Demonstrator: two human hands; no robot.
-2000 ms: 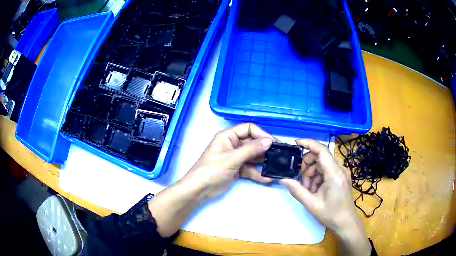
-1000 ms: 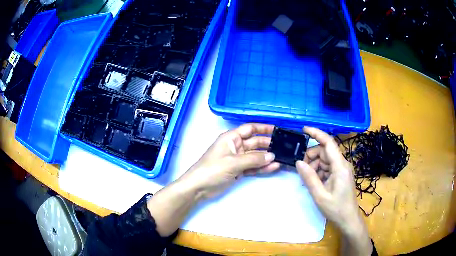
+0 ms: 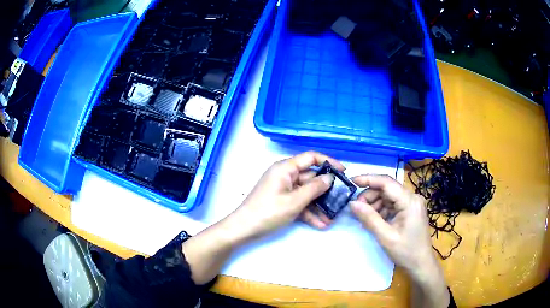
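A square black housing (image 3: 339, 194) is held tilted above the white work sheet (image 3: 301, 257), its face catching a pale shine. My left hand (image 3: 283, 195) grips its left side, thumb on the upper left edge and fingers behind and below. My right hand (image 3: 392, 219) is at the housing's right corner, thumb and index finger close together there. A thin line seems to show between these fingertips and the housing; whether it is a sealing ring is too small to tell.
Behind the hands stands a blue parts bin (image 3: 356, 144) with loose black parts. Left of it is a blue tray of housings (image 3: 163, 201), then a lighter blue tray (image 3: 51, 150). A tangled pile of black sealing rings (image 3: 461, 183) lies on the yellow tabletop (image 3: 506, 240) at right.
The housing has turned to a diamond angle, moved slightly left and down, and now shows a shinier face. The right fingers have shifted to its right corner.
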